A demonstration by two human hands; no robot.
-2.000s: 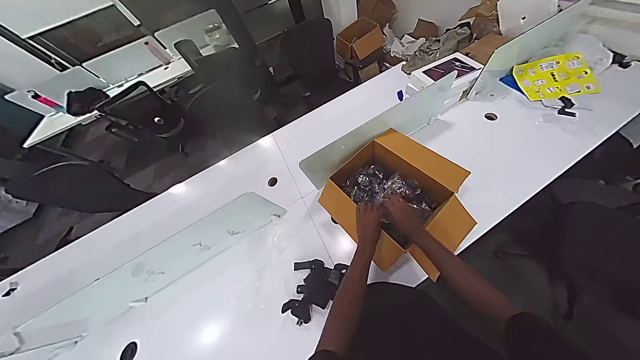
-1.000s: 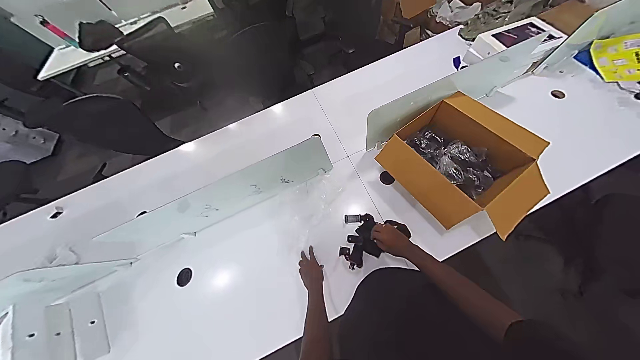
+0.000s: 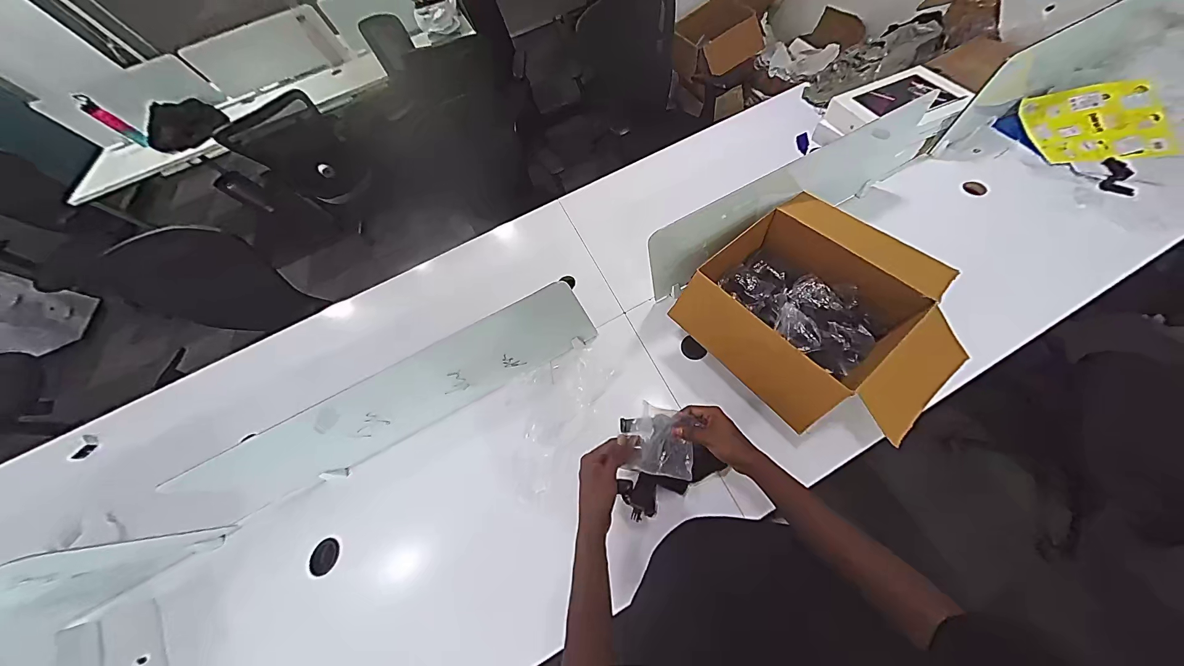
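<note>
Between my two hands is a clear plastic bag [image 3: 662, 448], held above the white desk near its front edge. My left hand [image 3: 606, 462] grips the bag's left side and my right hand [image 3: 717, 433] its upper right corner. Whether something is inside the bag is hard to tell. Below and behind it lie several black plastic parts [image 3: 640, 498], partly hidden by the bag and my right hand. To the right stands an open cardboard box [image 3: 763, 361] that holds several dark items in clear plastic bags [image 3: 814, 314].
A low glass divider [image 3: 407, 393] runs along the desk at the left, another [image 3: 731, 217] behind the box. Loose clear plastic [image 3: 564, 398] lies by the left divider. At the far right are a yellow printed sheet [image 3: 1096, 125] and a black item [image 3: 1117, 176]. Office chairs stand beyond.
Two seconds ago both hands were inside the box; one second ago my right hand was at the black parts and my left lay empty on the desk. Now both hold a clear bag.
</note>
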